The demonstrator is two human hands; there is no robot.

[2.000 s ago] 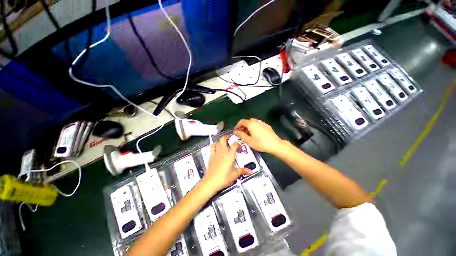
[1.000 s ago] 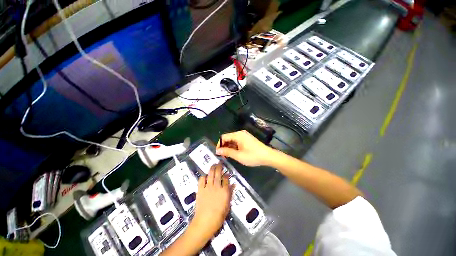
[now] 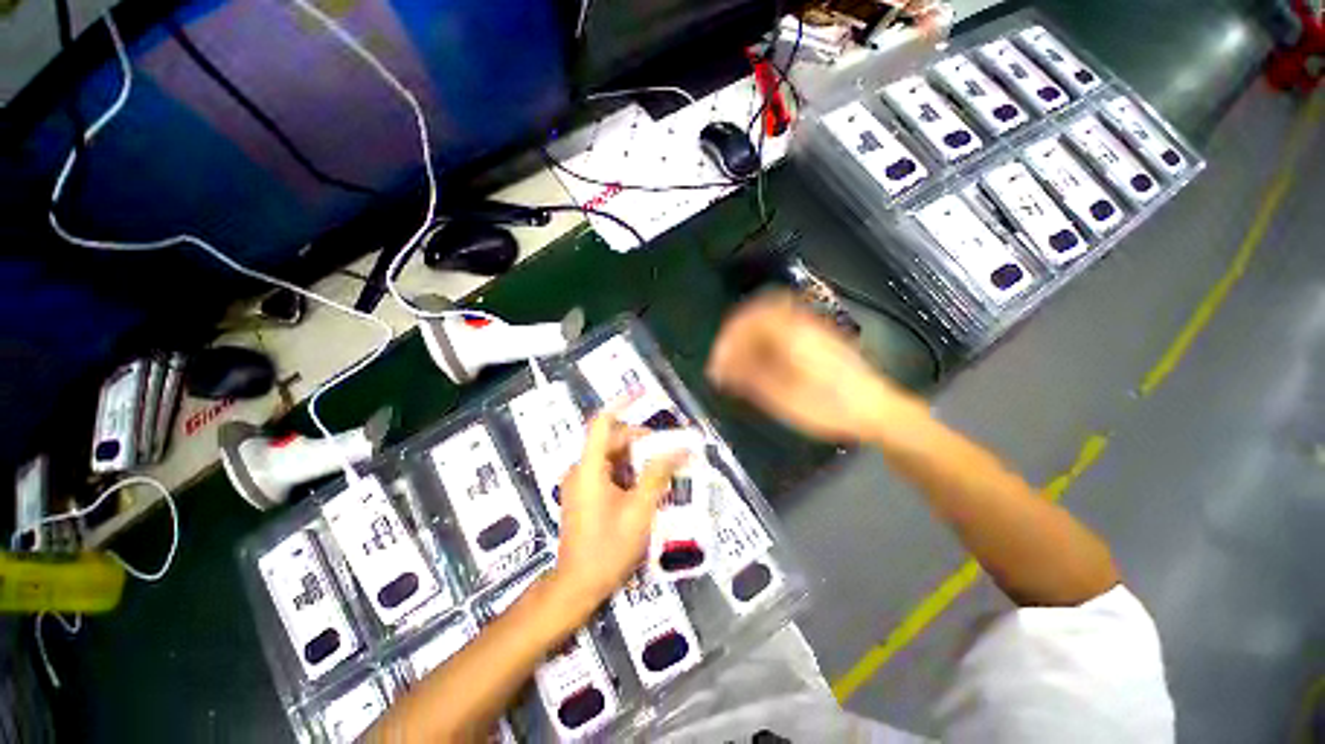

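A clear blister tray [image 3: 451, 603] with two rows of white electronic units lies in front of me. My left hand [image 3: 613, 502] is over the right part of the tray and holds one white unit [image 3: 680, 512] by its upper end. This unit is raised and overlaps a unit lying in the tray; its oval end looks dark reddish. My right hand [image 3: 785, 364] is blurred, beyond the tray's right corner; I cannot tell whether it holds anything. Two white barcode scanners [image 3: 501, 343] lie along the tray's far edge.
Stacked full trays [image 3: 1003, 175] lie at the upper right. A dark scanner [image 3: 814, 295] with a black cable lies behind my right hand. The ledge holds mice [image 3: 472, 247], paper [image 3: 639, 175] and spare units [image 3: 134, 414]. A yellow bottle [image 3: 58, 581] is at left.
My left hand has lifted from flat over the tray and now holds a unit raised. My right hand has moved away from the tray's corner. The view has shifted.
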